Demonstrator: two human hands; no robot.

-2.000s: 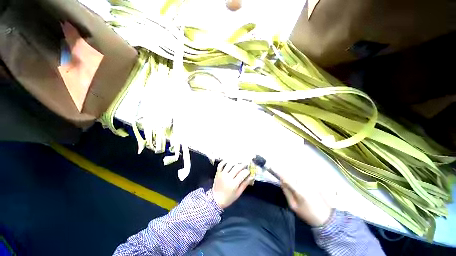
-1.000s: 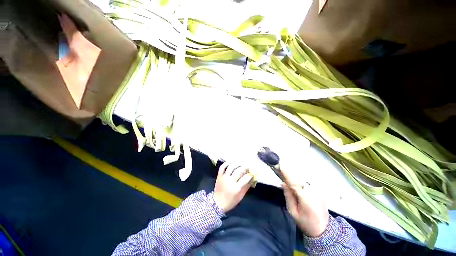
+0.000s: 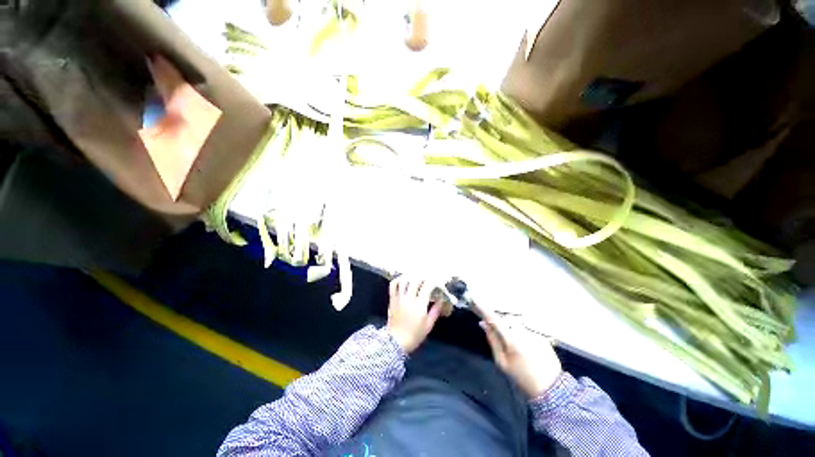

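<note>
My left hand [image 3: 412,311] is at the table's near edge, fingers closed on a small pale yellow piece, probably a strip end [image 3: 441,302], mostly hidden by the fingers. My right hand [image 3: 523,351] holds a small tool with a dark blob-like head [image 3: 457,288] and a thin shaft. The tool's head is at the pale piece beside my left fingertips; whether they touch is hard to tell. A big heap of yellow-green strips [image 3: 661,259] lies on the right. Shorter strip ends [image 3: 290,236] hang over the table edge at the left.
The bright white table [image 3: 402,223] runs across the view. A brown bag [image 3: 116,116] with an orange and white card [image 3: 179,134] stands at the left. Another brown bag [image 3: 625,54] with a dark blue label stands at the back right. A yellow floor line [image 3: 197,330] shows lower left.
Since a second ago, my right hand has moved the tool's head down and left, from over the table to the piece at my left fingers. The view has shifted slightly.
</note>
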